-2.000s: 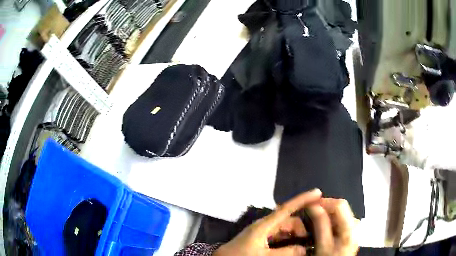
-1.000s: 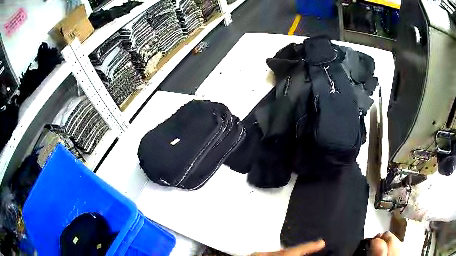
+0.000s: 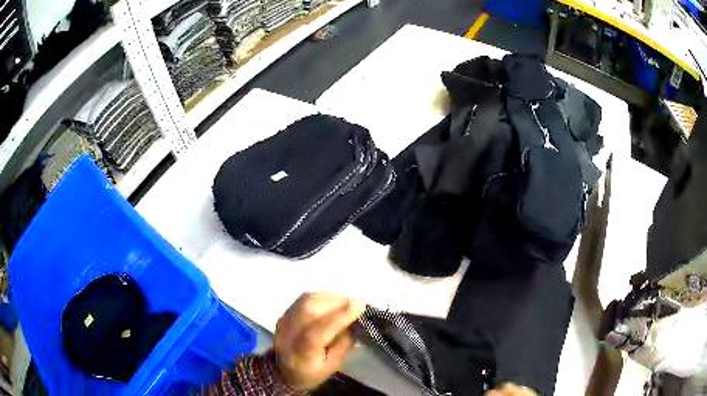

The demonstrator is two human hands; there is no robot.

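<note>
My left hand (image 3: pixel 314 340) pinches the end of a black zipper piece (image 3: pixel 407 344) with a shiny toothed line. The piece stretches right from my fingers, over the lower part of a black fabric panel (image 3: pixel 512 313). My right hand (image 3: pixel 512 390) is cut off by the bottom edge; only a small part shows, near the piece's right end, and its grip cannot be told. Rounded black pocket pieces (image 3: pixel 294 189) with zipper lines and a small pale label lie stacked at the left. Partly sewn black bag bodies (image 3: pixel 535 162) lie heaped behind the panel.
The white table (image 3: pixel 271 290) lies under the work. A blue plastic crate (image 3: pixel 116 224) with black pieces (image 3: pixel 105 325) stands lower left. White shelving (image 3: pixel 147 69) with stacked cut pieces (image 3: pixel 124 128) is at the left. Sewing machine parts (image 3: pixel 643 321) are at the right edge.
The view has shifted, and the machine shows less. My left hand has come up with the zipper piece, which is now visible in it. My right hand has sunk mostly out of view.
</note>
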